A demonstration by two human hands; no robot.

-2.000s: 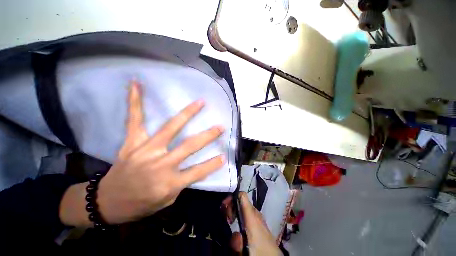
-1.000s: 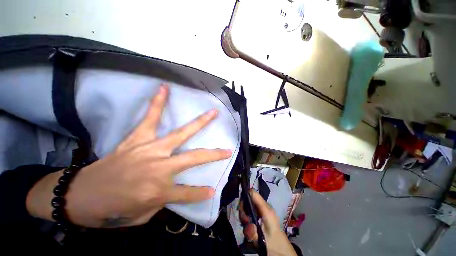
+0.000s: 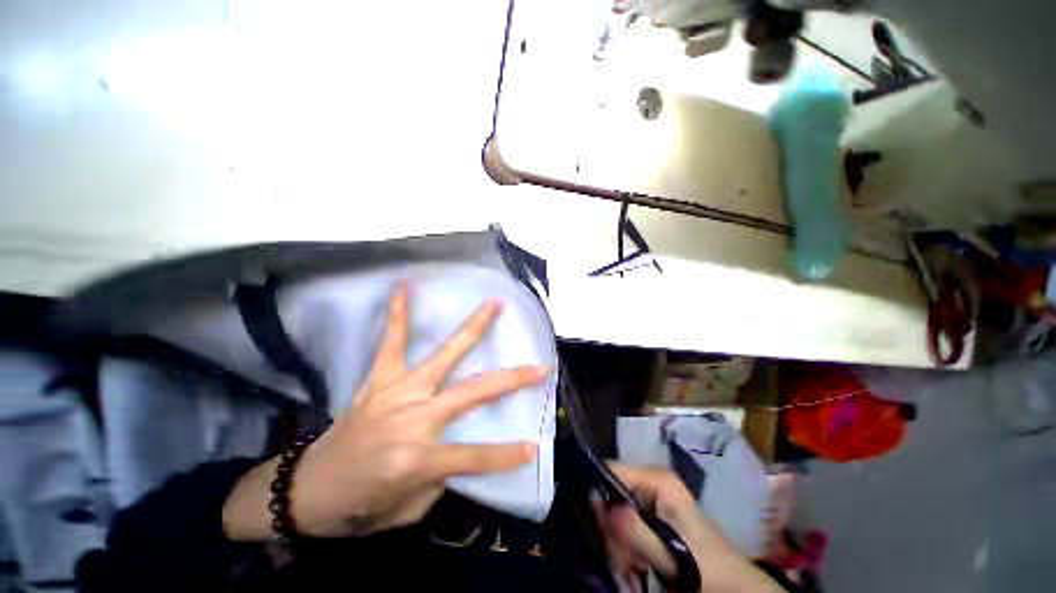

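Note:
The pale grey-white garment panel lies over the front edge of the white table, with a black strip across it. My left hand lies flat on the panel with fingers spread, holding nothing between them. My right hand is at the lower edge of the picture, closed around the handles of the black shears. The blades run up beside the panel's curved right edge; their tips and how far they are apart are hard to see against the dark cloth.
Thin black offcuts lie on the table by the machine bed. A teal bundle lies beside the machine pillar. Red-handled scissors are at the table's right end. Below the table are grey pieces and a red bag-like item.
The panel and my left hand sit lower in the picture, away from the machine bed. The shears have moved down and tilted, and more of the tabletop shows. The camera view has shifted too.

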